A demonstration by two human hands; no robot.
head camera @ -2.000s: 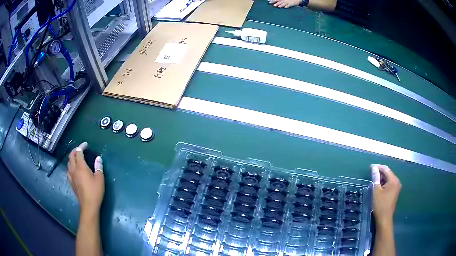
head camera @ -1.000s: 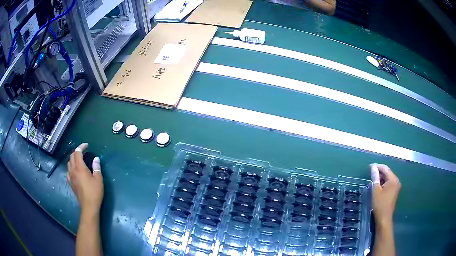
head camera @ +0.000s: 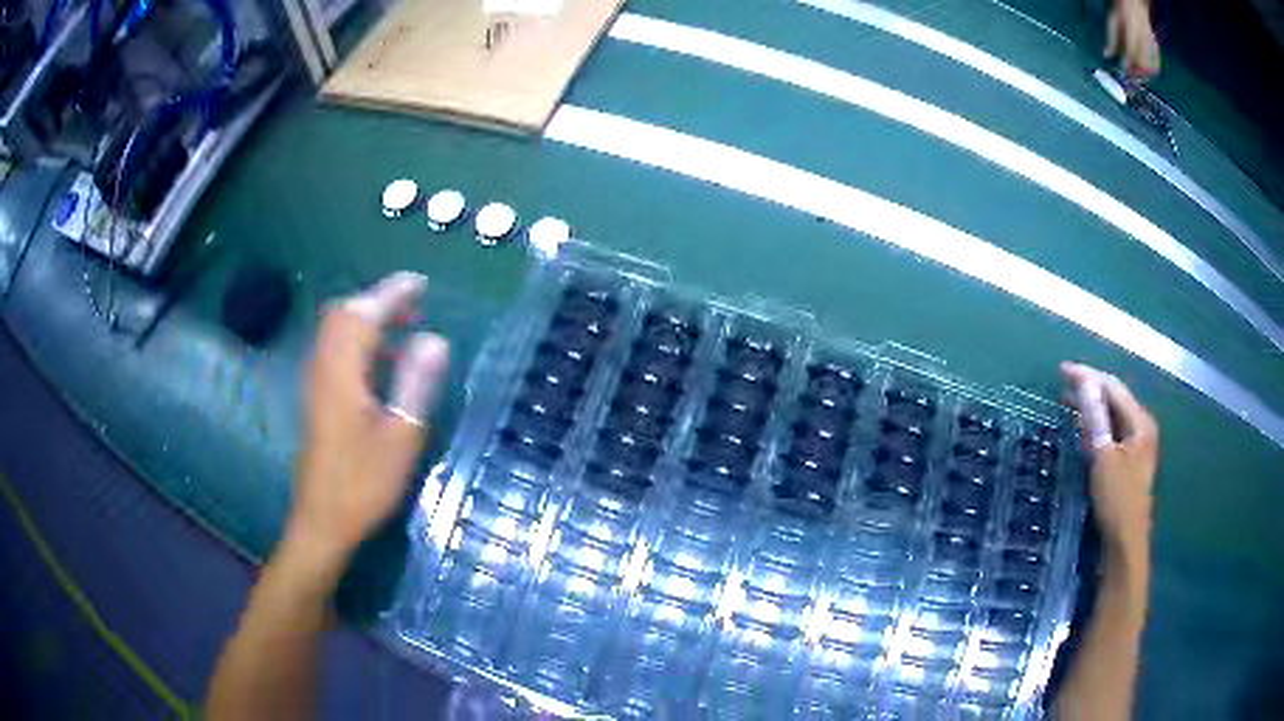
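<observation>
A clear blister tray [head camera: 789, 578] lies in front of me, with seven columns of pockets. Black round units [head camera: 648, 380] stand on edge in its far pockets; the nearer pockets show shiny glare. My left hand [head camera: 352, 430], blurred and empty, is left of the tray with whitish finger cots and fingers apart. My right hand [head camera: 1119, 451] grips the tray's right edge near the far corner. A row of several white-faced round units [head camera: 494, 223] lies beyond the tray; the rightmost is at its far left corner.
A black round pad [head camera: 258, 303] lies left of my left hand. A cardboard sheet [head camera: 451, 64] and a machine with blue tubes [head camera: 169, 141] are at the far left. White strips [head camera: 845, 204] cross the green bench. Another person's hand [head camera: 1134, 40] is near a small tool [head camera: 1148, 110].
The view has shifted. My left hand has moved right, away from the black pad toward the tray. The white-faced row sits closer to the tray's corner. Another person's hand has reached the small tool.
</observation>
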